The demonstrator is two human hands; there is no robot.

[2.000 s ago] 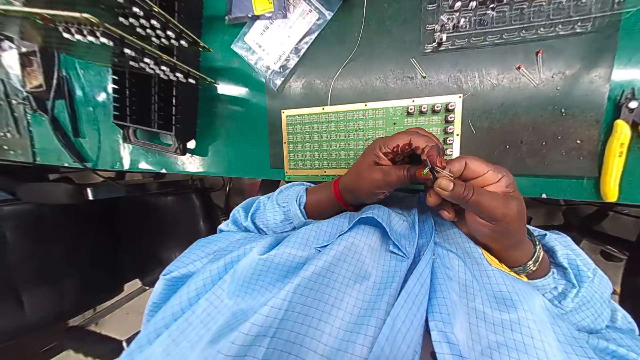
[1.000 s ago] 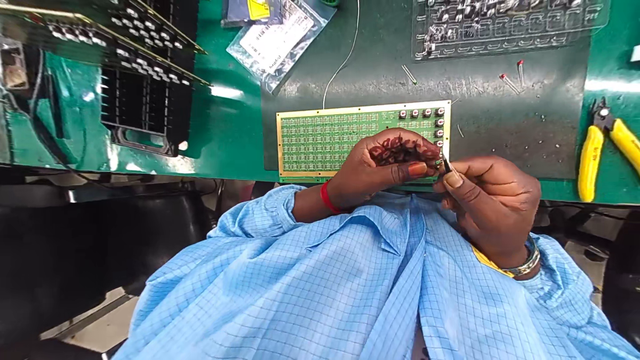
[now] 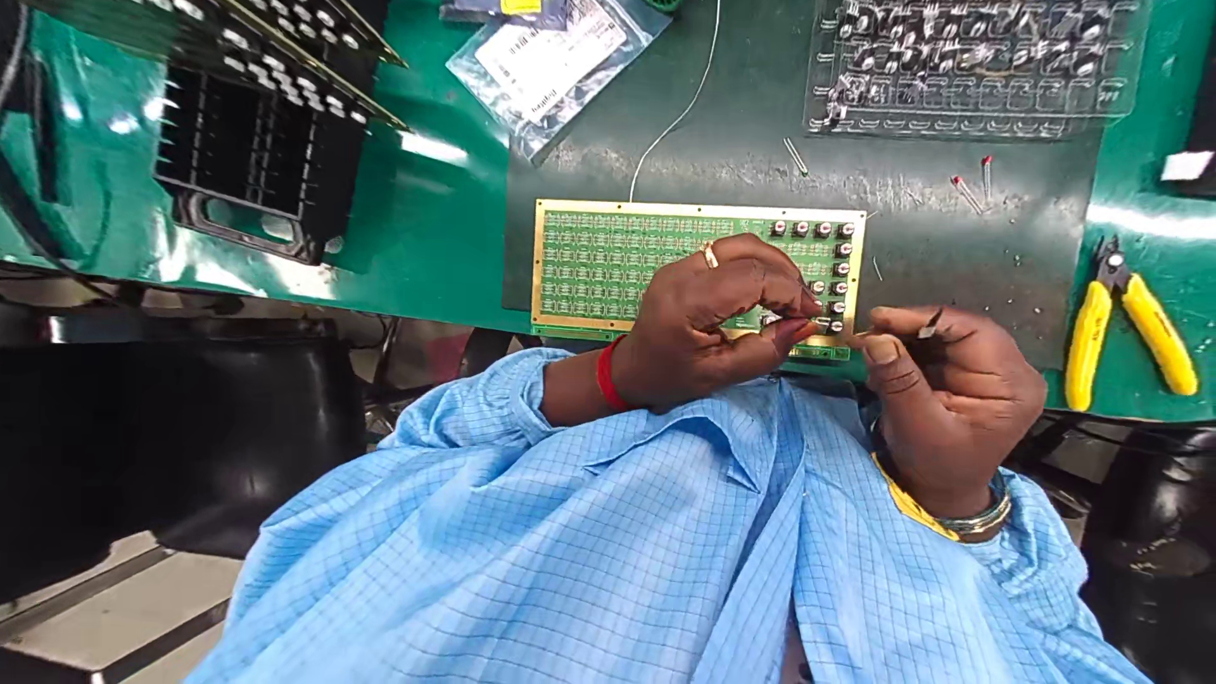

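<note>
My left hand [image 3: 727, 318] is over the lower right part of a green printed circuit board [image 3: 617, 261] with a gold-coloured border. Its thumb and forefinger pinch a small component with thin leads, too small to name. Just off the board's right edge is my right hand [image 3: 940, 389], thumb and forefinger closed on a thin lead; a small dark piece shows between its fingers. Black round components [image 3: 824, 230] line the board's upper right corner and right side. My left hand hides the board's lower middle.
Yellow-handled cutters [image 3: 1130, 328] lie open at right. Red-tipped leaded parts [image 3: 967, 194] and a green-tipped one [image 3: 796, 157] lie on the dark mat [image 3: 1035, 237]. A clear plastic tray [image 3: 969, 123] is behind, a plastic bag [image 3: 560, 66] at back, a black rack [image 3: 242, 171] with boards at left.
My hands, close together before, are now slightly apart. The fingers of my left hand have turned, and the board's right side shows more. The view has shifted a little.
</note>
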